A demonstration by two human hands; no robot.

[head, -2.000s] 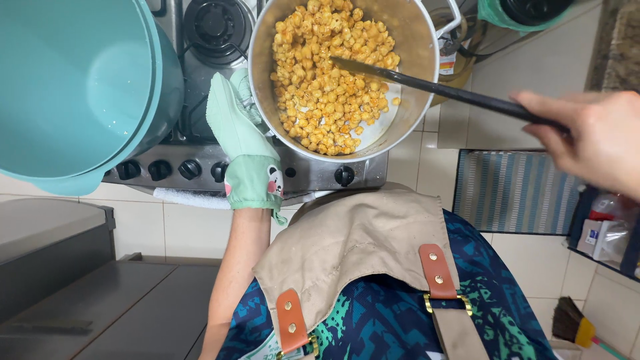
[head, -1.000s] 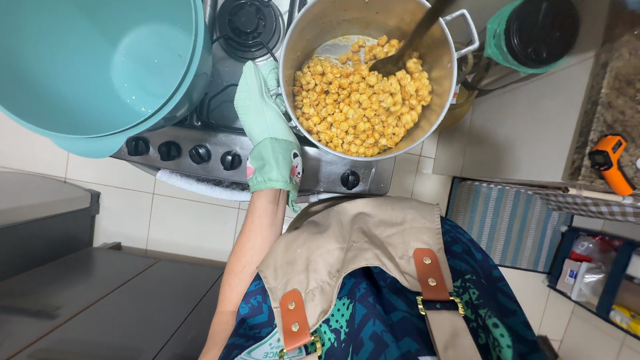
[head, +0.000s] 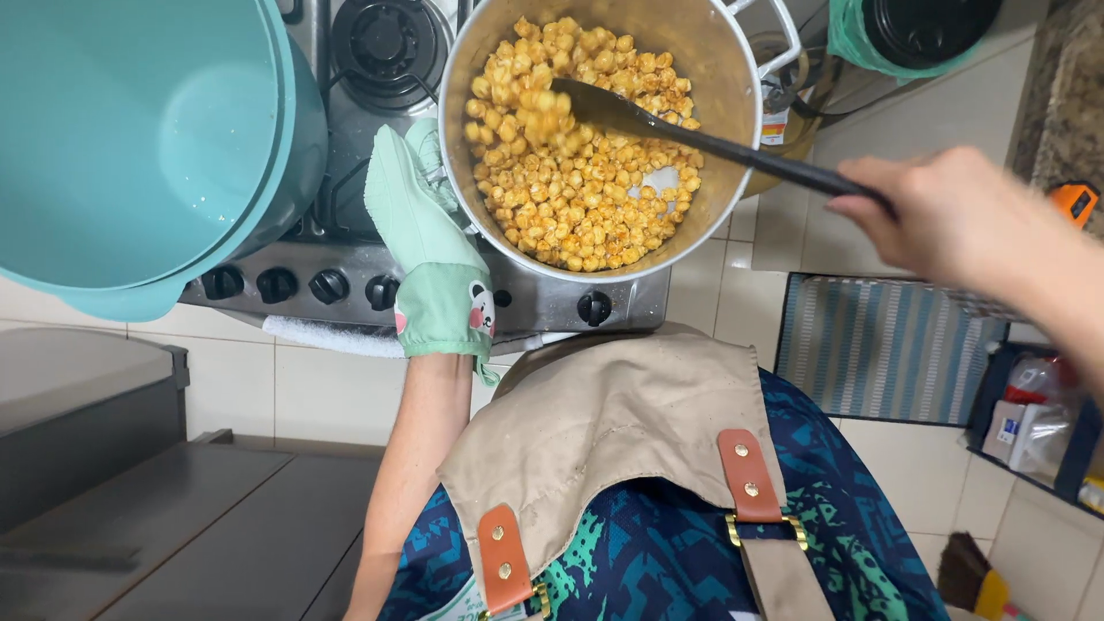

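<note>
A large aluminum pot (head: 749,164) stands on the stove, holding caramel-coated popcorn (head: 595,216). My left hand (head: 423,198), inside a mint-green oven mitt with a panda face on its cuff, grips the pot's left handle, which the mitt mostly hides. My right hand (head: 931,207) is shut on the handle of a black spoon (head: 690,138). The spoon's head is inside the pot among the popcorn, and some pieces beside it are blurred by motion. A patch of the pot's bottom shows at the right of the popcorn.
A big teal plastic bowl (head: 280,172) covers the left of the gas stove (head: 535,302). Knobs line the stove's front, with a white towel (head: 336,336) below. A black-lidded container (head: 931,30) is at upper right. An orange device (head: 1076,203) lies on the granite counter (head: 1074,112).
The pot has shifted slightly left in view. The spoon, steep at the pot's upper right one second ago, now reaches across it from the right, and my right hand has come back into view.
</note>
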